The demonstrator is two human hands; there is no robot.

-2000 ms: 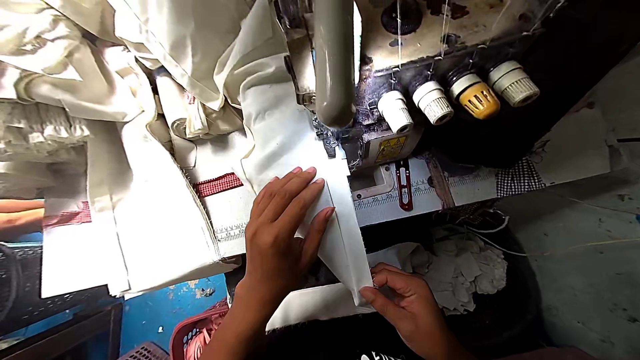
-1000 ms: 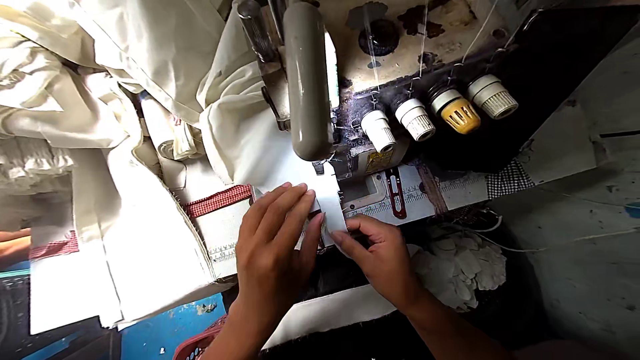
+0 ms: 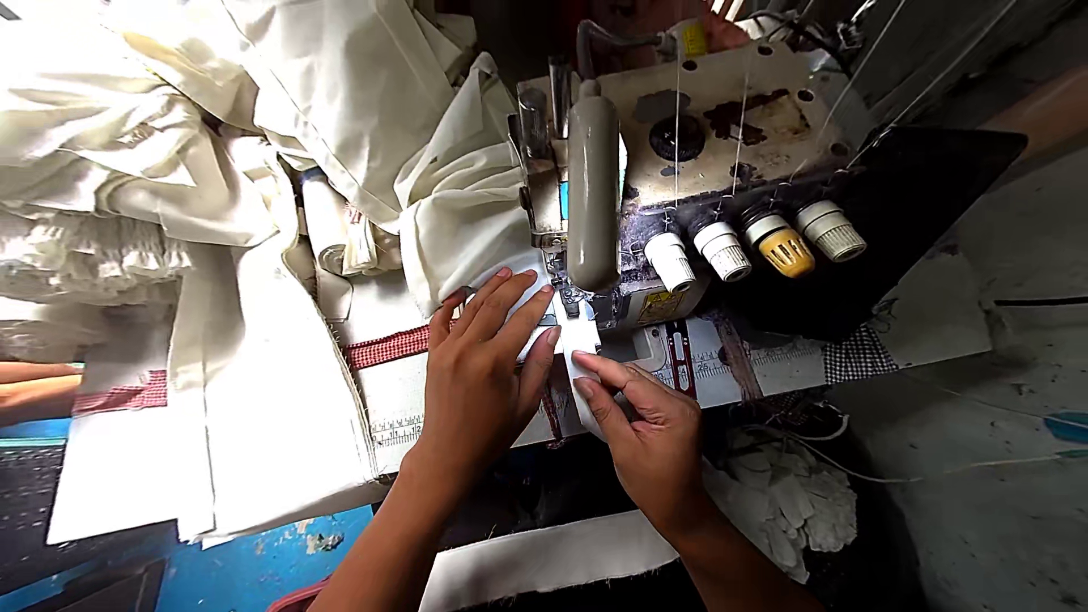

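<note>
An overlock sewing machine [image 3: 663, 170] stands at the upper centre, with its presser foot [image 3: 571, 304] over a narrow white fabric edge [image 3: 581, 336]. My left hand [image 3: 484, 357] lies palm down on white fabric just left of the foot, fingers slightly spread and pressing on it. Just below the foot, my right hand [image 3: 642, 416] pinches the edge of the strip between thumb and forefinger. Cream fabric [image 3: 467, 212] lies gathered behind my left hand, beside the machine. How the layers run beneath my left hand is hidden.
Piled cream fabric [image 3: 331, 93] and a long white panel [image 3: 263, 365] cover the left side. Four tension knobs [image 3: 722, 251] face forward on the machine. A red seam ripper or similar tool [image 3: 681, 361] lies right of the foot. Crumpled white scraps [image 3: 790, 501] sit below. Another person's arm [image 3: 38, 393] shows far left.
The white fabric has moved up under the machine, and less of it extends toward me. My right hand has moved up close to the foot, still pinching the fabric edge.
</note>
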